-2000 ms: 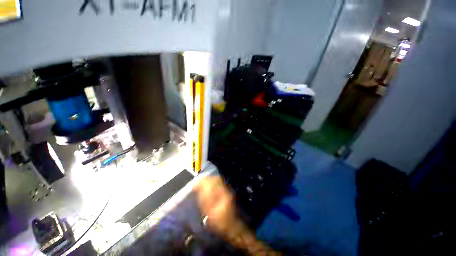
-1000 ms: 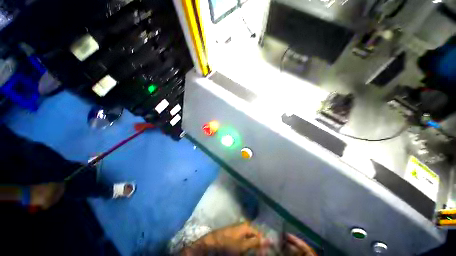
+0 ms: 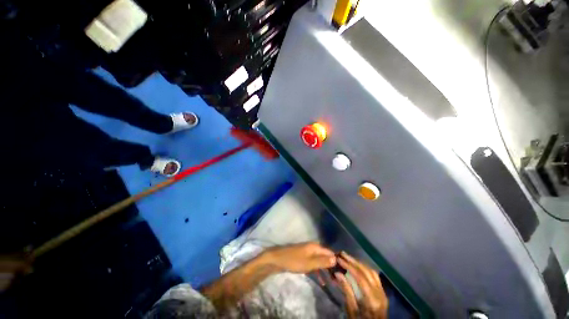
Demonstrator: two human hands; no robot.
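My left hand [image 3: 306,257] and my right hand [image 3: 365,285] are together at the bottom, in front of the machine's grey panel. A small dark module [image 3: 339,268] is between their fingertips, mostly covered by the fingers. A dark metal fixture [image 3: 550,167] stands on the bright worktable at the right edge, cut off by the frame, away from my hands.
The sloping panel [image 3: 399,187] bears a red emergency stop [image 3: 312,136], a white button [image 3: 340,162] and an orange one [image 3: 369,191]. Black tray stacks [image 3: 206,31] stand at upper left. A person holds a red-headed broom [image 3: 252,142] over the blue floor. A cable [image 3: 490,93] crosses the worktable.
The view has turned left and down and come closer to the panel. The button that glowed green now looks white. Both hands are now clearly in view with the dark module. The broom head is nearer the panel.
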